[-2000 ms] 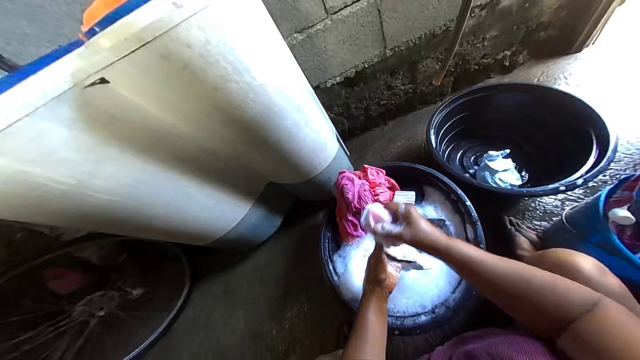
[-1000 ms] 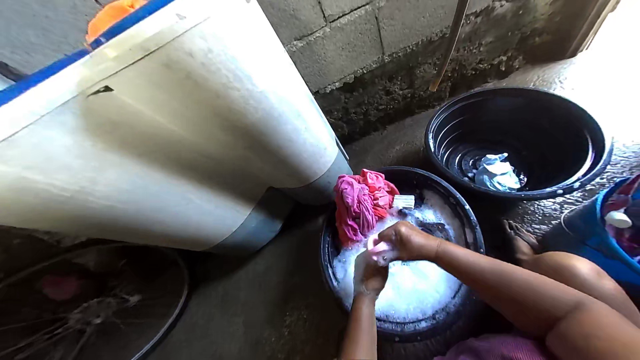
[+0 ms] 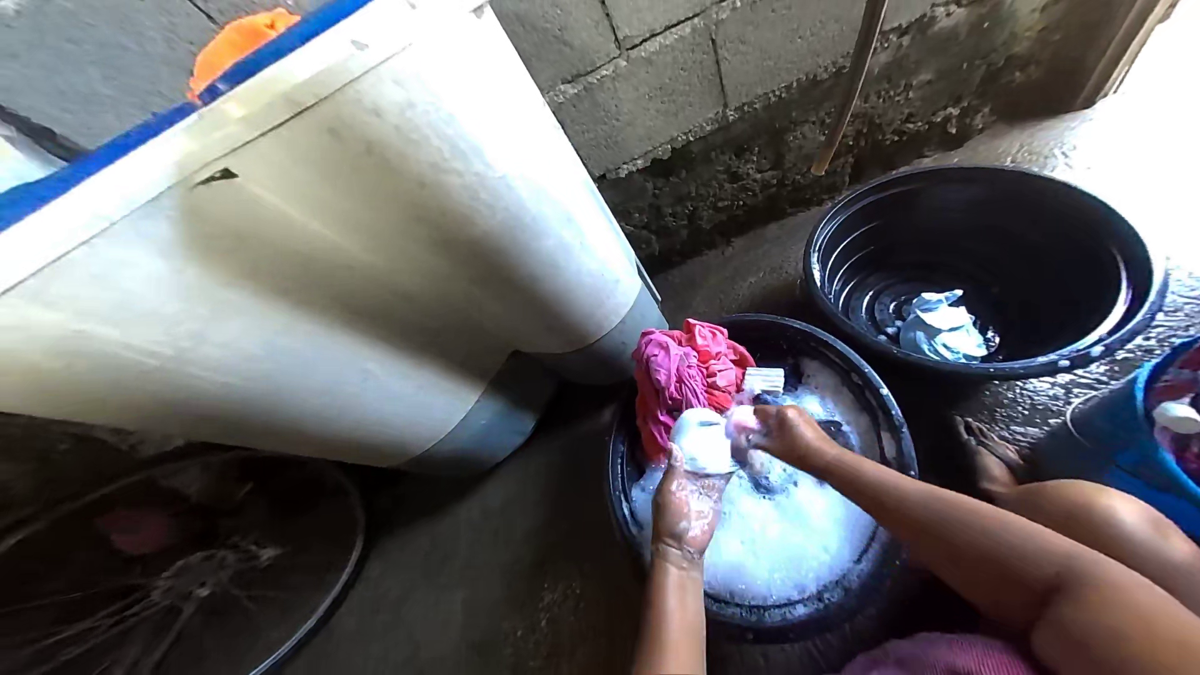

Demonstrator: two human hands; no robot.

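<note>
My left hand (image 3: 689,506), wet with suds, holds a white cloth (image 3: 703,441) up over a black round basin (image 3: 900,422). Just right of it, my right hand (image 3: 787,433) grips a small pinkish-white thing (image 3: 743,427), perhaps soap or bunched cloth; which one I cannot tell. Foamy water (image 3: 783,544) fills much of the basin. Pink and red wet clothes (image 3: 675,375) are heaped at its upper left rim, and a white brush (image 3: 764,380) lies beside them. Dark cloth shows partly in the foam behind my right hand.
A larger black basin (image 3: 1059,366) with a light blue cloth (image 3: 942,326) stands at the upper right. A blue bucket (image 3: 1097,450) of clothes is at the right edge. A washing machine (image 3: 375,262) stands at the left, above a spoked wheel (image 3: 356,553). A block wall (image 3: 656,84) rises behind.
My hands were close together over the foam; now they are slightly apart, and the white cloth shows spread over my left hand's fingers.
</note>
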